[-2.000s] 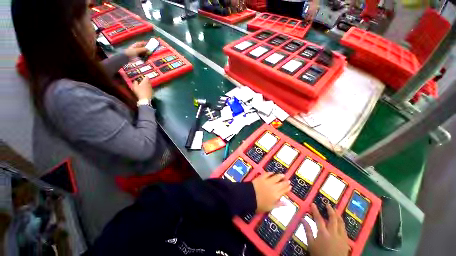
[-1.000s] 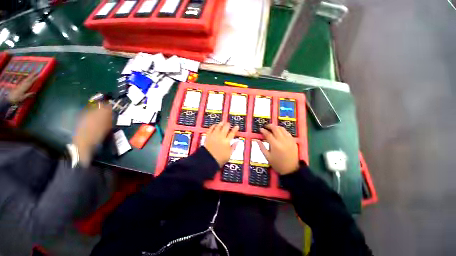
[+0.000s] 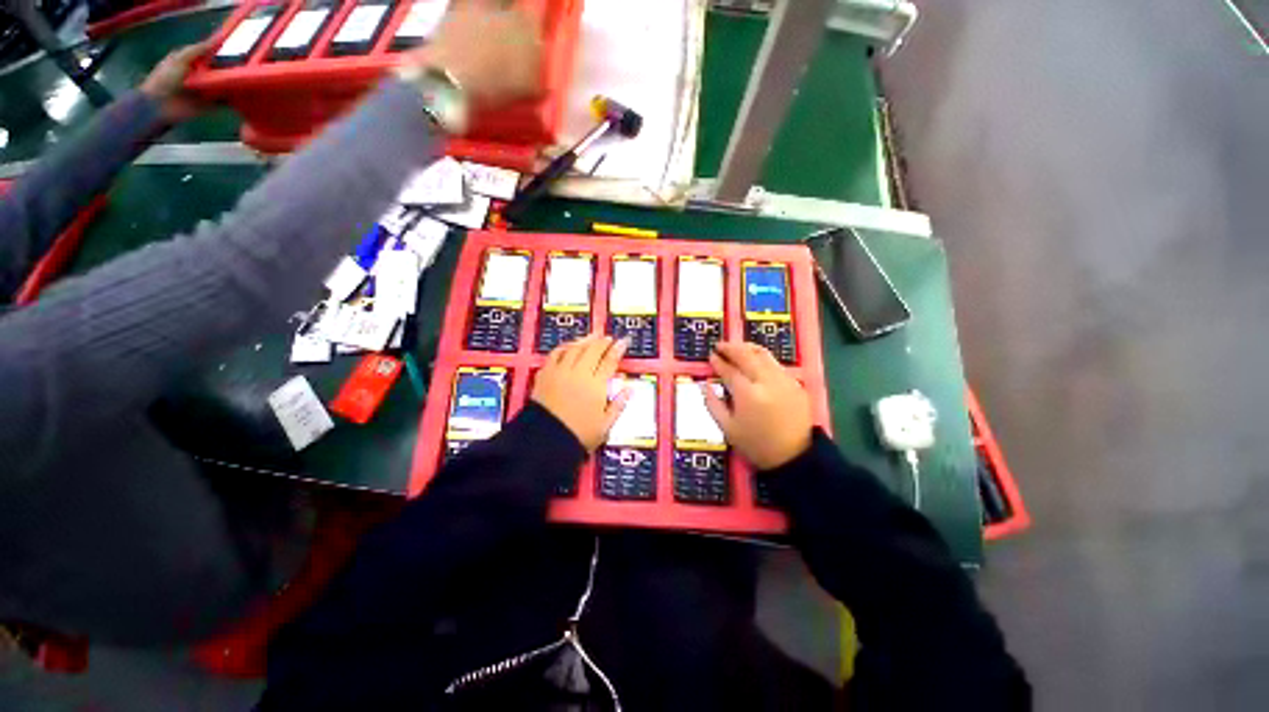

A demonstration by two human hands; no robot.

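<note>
A red phone tray (image 3: pixel 668 513) lies in front of me with two rows of keypad phones. Most visible screens are white; the back right phone (image 3: pixel 767 295) and front left phone (image 3: pixel 477 403) show blue. My left hand (image 3: pixel 579 390) rests over the front row left of centre, fingertips near the keys of a back-row phone (image 3: pixel 633 295). My right hand (image 3: pixel 763 403) lies over the front row at the right, fingertips near another back-row phone (image 3: pixel 699 299). Both hands hold nothing and partly hide front-row phones. Whether fingertips press keys cannot be told.
Another person's arms (image 3: pixel 209 264) reach across the left to stacked red trays (image 3: pixel 376 86). Loose white cards (image 3: pixel 397 285), an orange-red piece (image 3: pixel 368 388) and a mallet (image 3: pixel 571 160) lie nearby. A smartphone (image 3: pixel 859 282) and white charger (image 3: pixel 906 420) lie right of the tray.
The view has swung from the left onto the tray. The other person's arms have moved from the bench at left onto the stacked trays. The mallet now lies beside the stack. My hands remain over the phones.
</note>
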